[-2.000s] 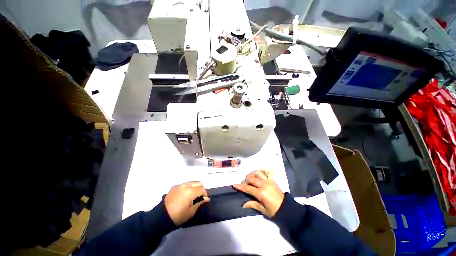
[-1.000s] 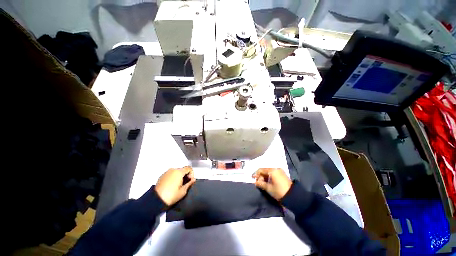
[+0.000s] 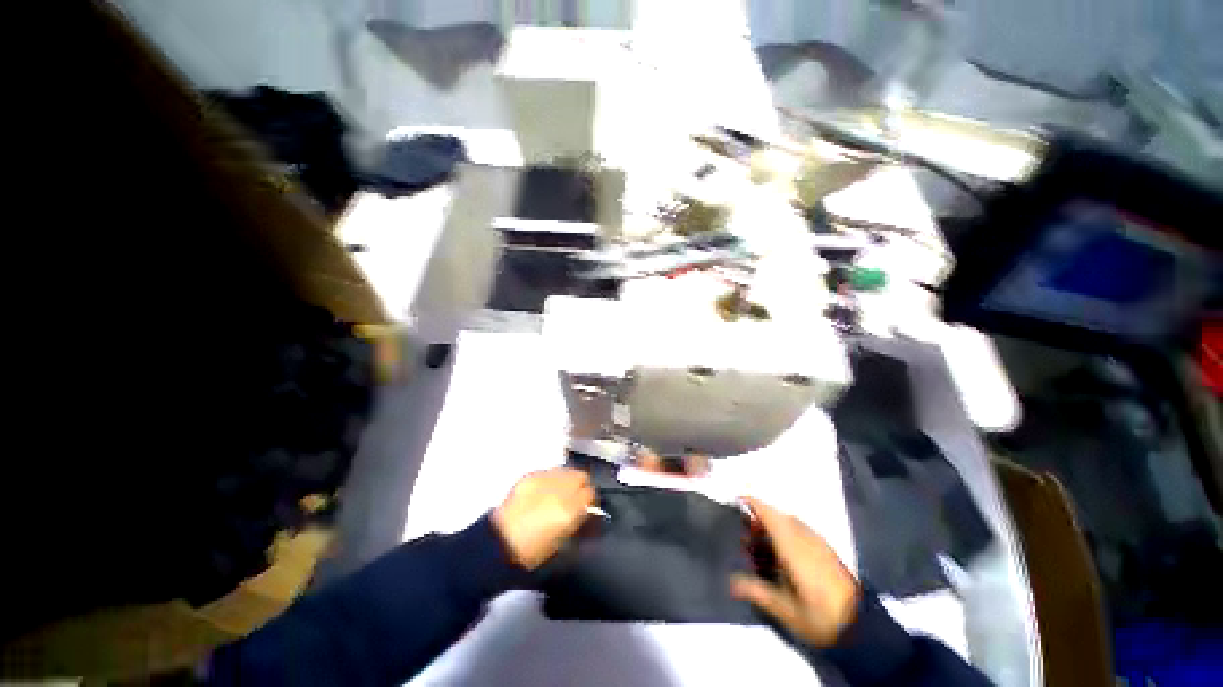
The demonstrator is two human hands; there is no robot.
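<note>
The picture is blurred. A black fabric panel lies on the white surface in front of the machine head, its upper left part reaching up beside the clamp. My left hand pinches the panel's upper left part. My right hand holds the panel's right edge between thumb and fingers. The presser clamp with its reddish centre shows under the off-white sewing machine head, just above the panel. Whether the panel goes under the clamp cannot be told.
Dark strips overlap right of the head. A large, very dark carton stands at the left. An open brown carton is at the lower right, below the control screen. A blue crate shows at the lower right edge.
The view has swung left and blurred, so the scene sits further right. The panel's upper left part now reaches closer to the clamp. My right hand has shifted down along its right edge.
</note>
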